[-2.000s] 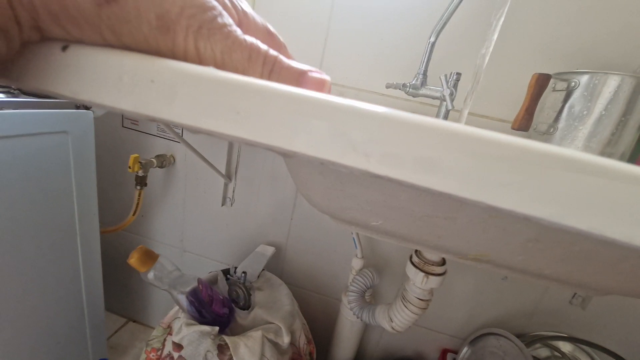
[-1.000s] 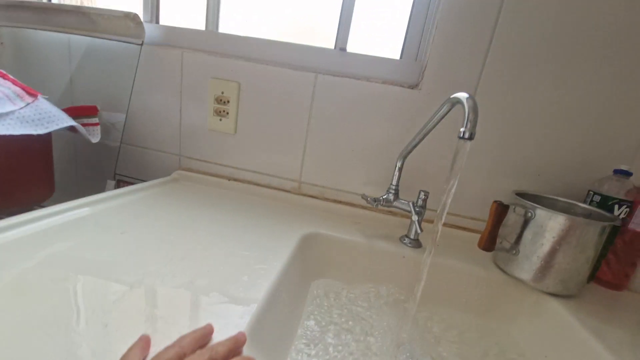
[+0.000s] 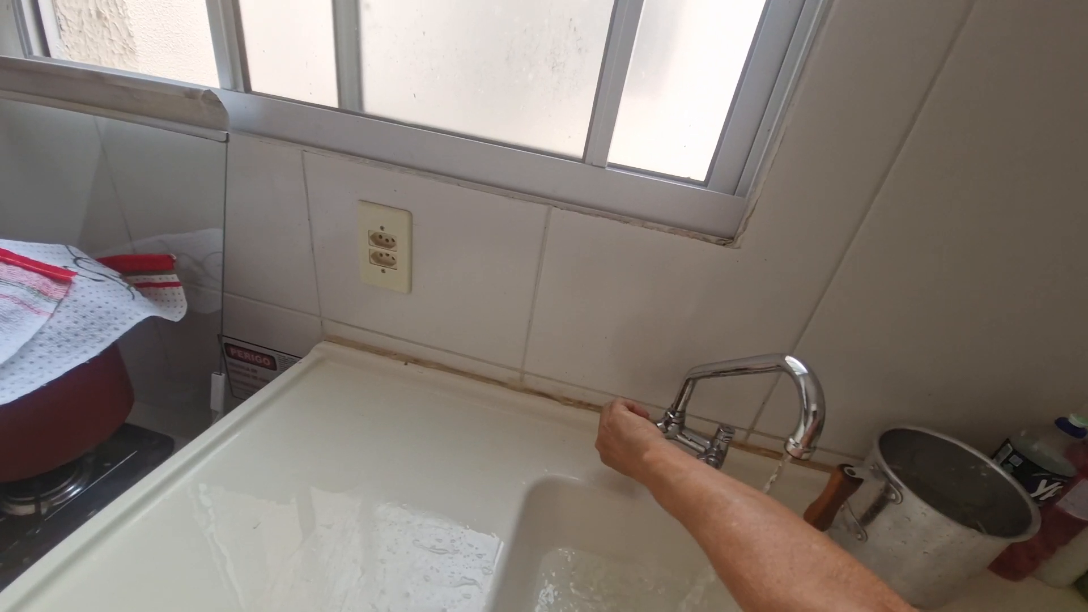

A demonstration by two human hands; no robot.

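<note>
My right hand (image 3: 629, 438) reaches in from the lower right, its fingers closed around the left handle of the chrome faucet (image 3: 803, 391); the handle is mostly hidden by the hand. A thin stream of water (image 3: 775, 476) falls from the spout, partly behind my forearm. Below lies the white sink basin (image 3: 531, 518) with rippling water in it. Left of the basin, the white sink counter (image 3: 382, 425) is wet near its front. My left hand is not in view.
An aluminium pot (image 3: 926, 527) with a wooden handle stands right of the faucet, beside bottles (image 3: 1037, 459). At left, a cloth (image 3: 93, 314) covers a red pot (image 3: 64, 416) on a stove (image 3: 127, 459). A socket (image 3: 387, 246) and window frame (image 3: 476, 161) are on the wall.
The view has risen from the sink's underside to its top and the window. My right hand is now on the faucet handle, and the water stream is thinner than one second ago.
</note>
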